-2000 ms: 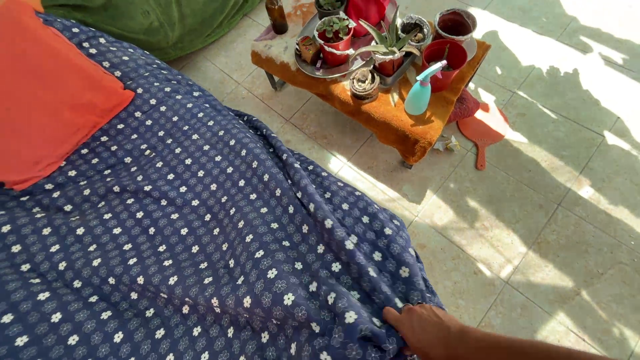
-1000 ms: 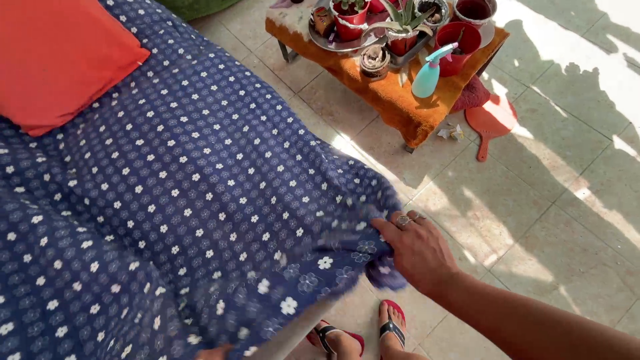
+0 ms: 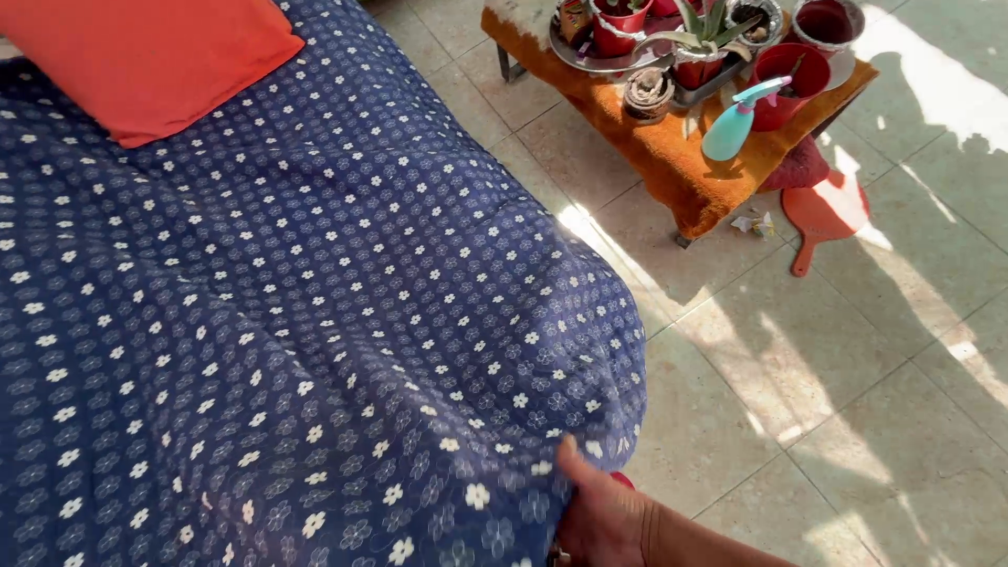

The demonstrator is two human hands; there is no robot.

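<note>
A navy blue floral cloth (image 3: 354, 299) spreads over most of the left and lower view, with folds running across it. At its lower right edge is my right hand (image 3: 602, 512), its thumb on top of the cloth and its fingers around and under the edge, partly hidden. A ring shows on one finger. My left hand is out of view. An orange-red pillow (image 3: 181, 63) lies on the cloth at the upper left.
A low table with an orange cloth (image 3: 654, 169) holds potted plants, a red pot (image 3: 787, 87) and a turquoise spray bottle (image 3: 728, 130). An orange-red dustpan-like item with a handle (image 3: 823, 213) lies beside it on the tiled floor (image 3: 724, 441).
My right hand has moved down in the view, still at the cloth's edge. The cloth now bulges at its right corner. The sandaled feet seen a second ago are mostly hidden.
</note>
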